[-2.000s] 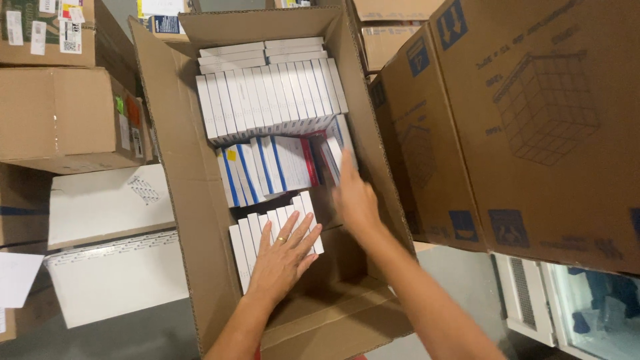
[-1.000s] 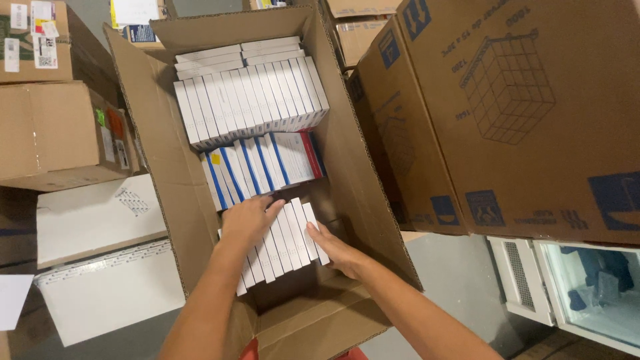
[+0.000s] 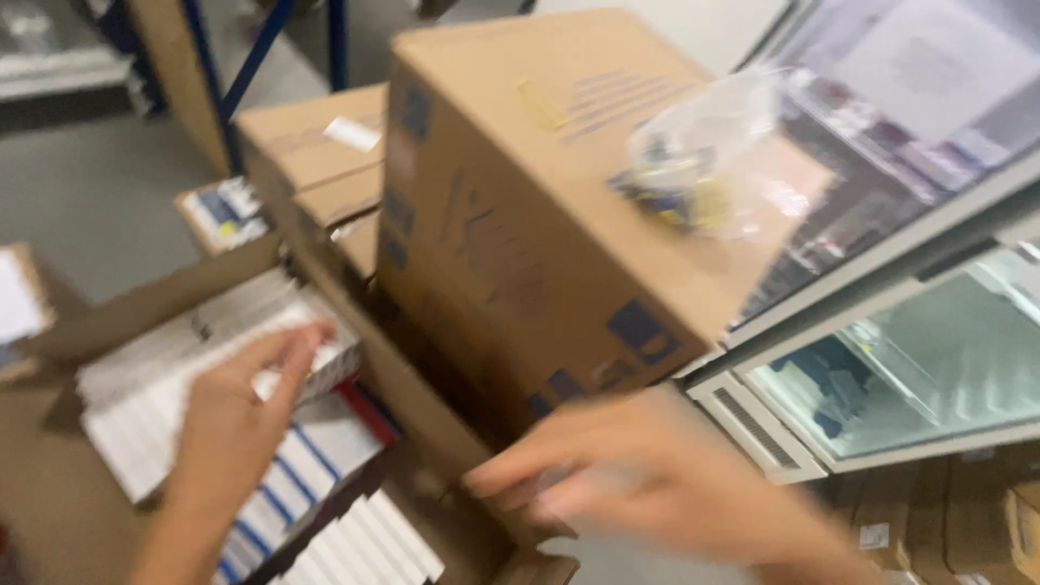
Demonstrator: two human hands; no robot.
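Observation:
A large open cardboard carton (image 3: pixel 455 455) holds rows of thin white boxes (image 3: pixel 138 447), a row of blue-and-white boxes (image 3: pixel 284 479) with a red one (image 3: pixel 366 410) at its end, and a nearer row of white boxes (image 3: pixel 366 544). My left hand (image 3: pixel 244 406) is over the far white rows, thumb and fingertips close together; whether it grips anything is unclear. My right hand (image 3: pixel 617 479), strongly blurred, is over the carton's right side, fingers bent and pointing left. Whether something small is between its fingers cannot be made out.
A tall closed cardboard box (image 3: pixel 520 268) stands right of the carton, with a clear plastic bag (image 3: pixel 699 162) of small items on top. Beyond are smaller cardboard boxes (image 3: pixel 317 154) and a blue rack post (image 3: pixel 337 45). A glass-fronted cabinet (image 3: pixel 894 374) stands at the right.
The view has swung to the right. My left hand has moved from the nearer white row to the far rows. My right hand has left the nearer row and is over the carton's right side.

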